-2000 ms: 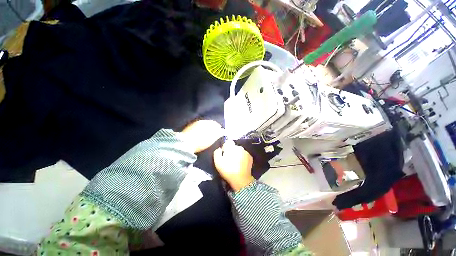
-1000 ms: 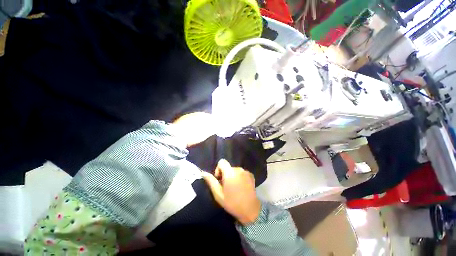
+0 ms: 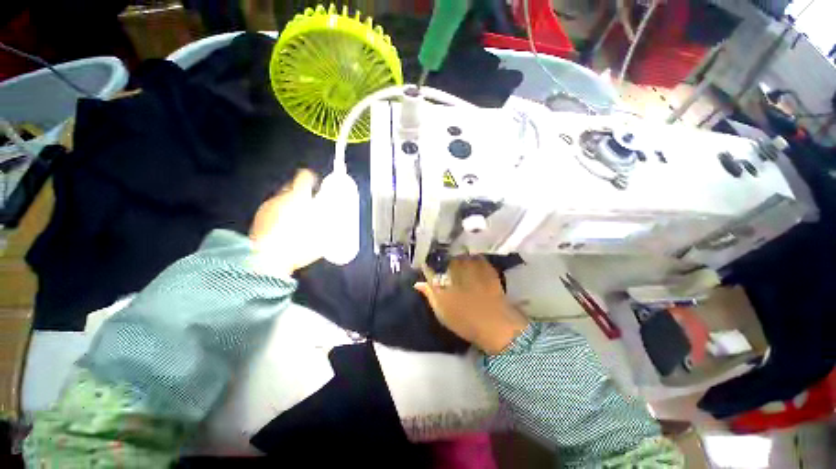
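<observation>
A black cloth piece (image 3: 339,295) lies on the white table under the sewing machine head (image 3: 587,183), with a straight line across it. My left hand (image 3: 284,224) is at its upper left; the white lamp head (image 3: 341,218) partly covers it, so its grip is hidden. My right hand (image 3: 472,298) lies on the cloth just right of the presser foot and needle area, thumb toward the left; its upper fingertips are hidden at the machine head. Another black piece (image 3: 344,412) drapes over the front edge.
A large black cloth heap (image 3: 137,201) lies left. A yellow-green fan (image 3: 335,73) stands behind the lamp. Red-handled snips (image 3: 594,307) lie right of my right hand, beside an accessories tray (image 3: 747,316). Black cloth (image 3: 788,302) hangs at the right. Pale blue tubs (image 3: 92,78) stand behind.
My right hand has moved from the cloth's front part up beside the needle area. My left hand has moved back and left, away from the needle. The view has turned, showing more cloth and table.
</observation>
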